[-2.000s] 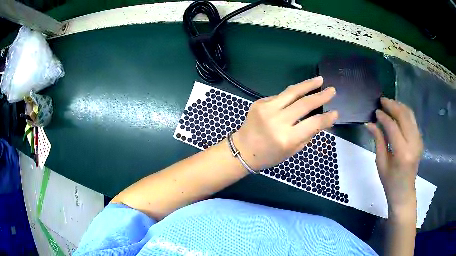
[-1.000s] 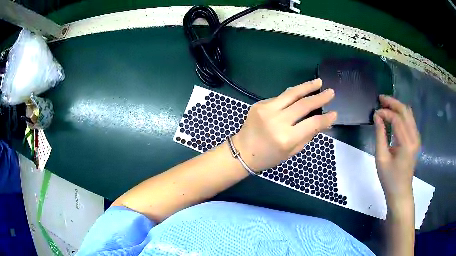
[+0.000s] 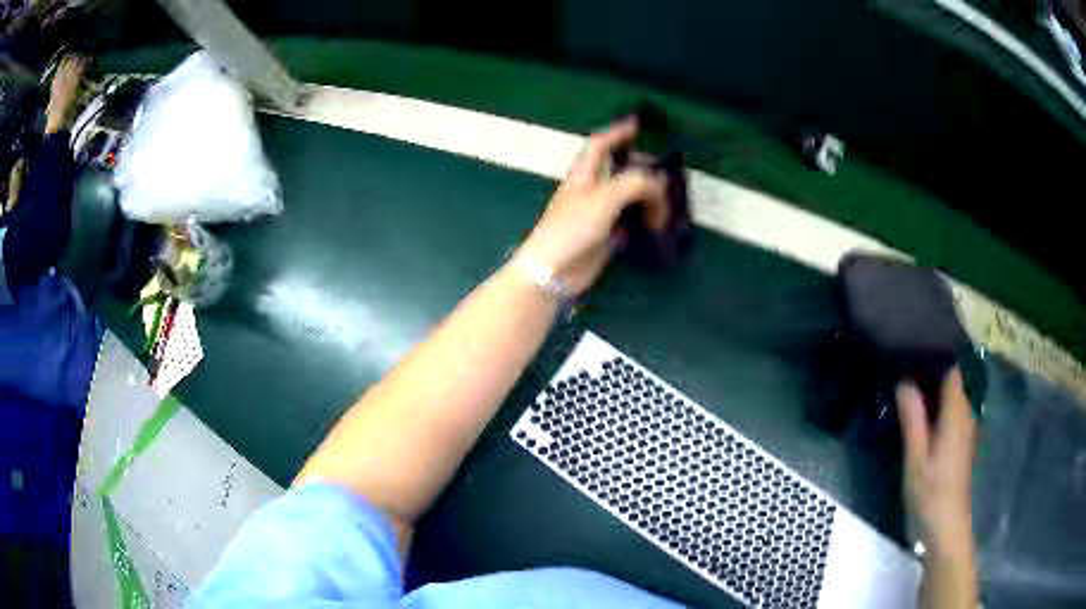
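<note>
The black corded unit (image 3: 903,307) is at the right by the worn rail, blurred and tilted. My right hand (image 3: 941,434) holds its near edge with thumb and fingers. My left hand (image 3: 601,208) is closed around the bundled black cord (image 3: 669,214) near the rail; the bundle is blurred. The white sheet (image 3: 691,476) with rows of small black dots lies on the green bench between my arms, its bare white part at the lower right.
A cream rail (image 3: 453,135) runs along the bench's far edge, with a dark green belt behind it. A clear plastic bag (image 3: 197,143) and a small tied bag (image 3: 203,264) lie at the left. Another person's blue sleeve (image 3: 48,345) is at the far left.
The view has shifted. My left hand has left the unit and moved up to the cord bundle, now gripped. My right hand has taken hold of the unit, which has moved towards the rail.
</note>
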